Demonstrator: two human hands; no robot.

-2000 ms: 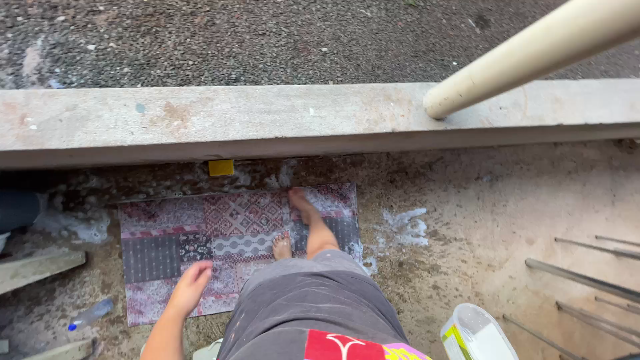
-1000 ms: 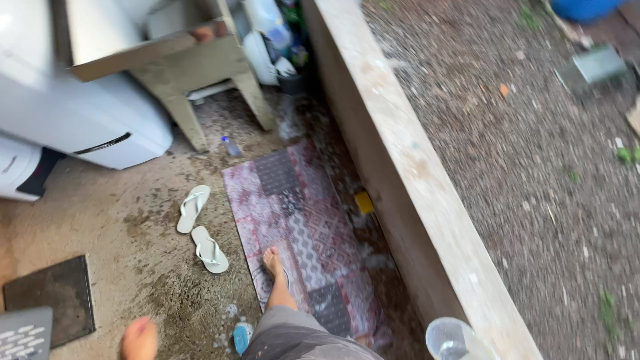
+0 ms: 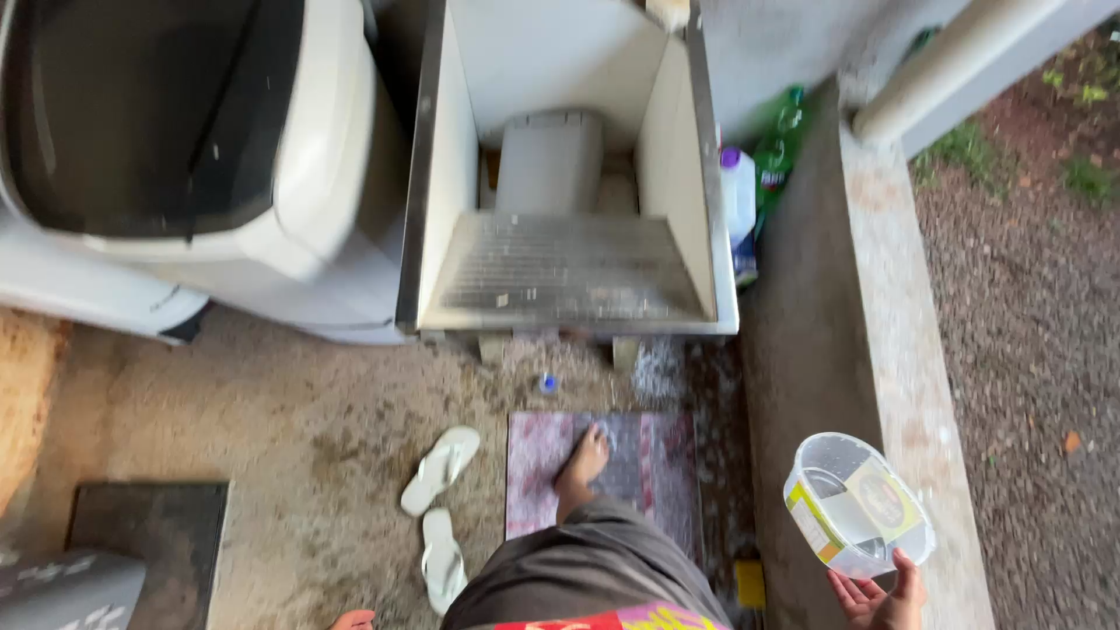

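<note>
My right hand [image 3: 879,599] grips the lower rim of a clear plastic tub [image 3: 857,507] with a yellow-green label, held over the low wall at the right. Only the fingertips of my left hand [image 3: 353,620] show at the bottom edge; whether they hold anything is hidden. My bare foot rests on a patterned red and grey mat [image 3: 669,490]. Ahead stands a laundry sink [image 3: 569,262] with a ribbed washboard slope, and a grey object lies in its basin. A small bottle with a blue cap [image 3: 547,382] lies between sink and mat.
White flip-flops [image 3: 442,471] lie left of the mat on the wet floor. A white washing machine [image 3: 332,175] stands left of the sink. Bottles [image 3: 738,192] stand between the sink and the low concrete wall [image 3: 910,350]. A yellow sponge-like block [image 3: 750,584] lies by the wall.
The view has swung round to face the sink. The clear tub, at the lower right edge a second ago, is now seen in my right hand. My left hand has moved mostly out of view.
</note>
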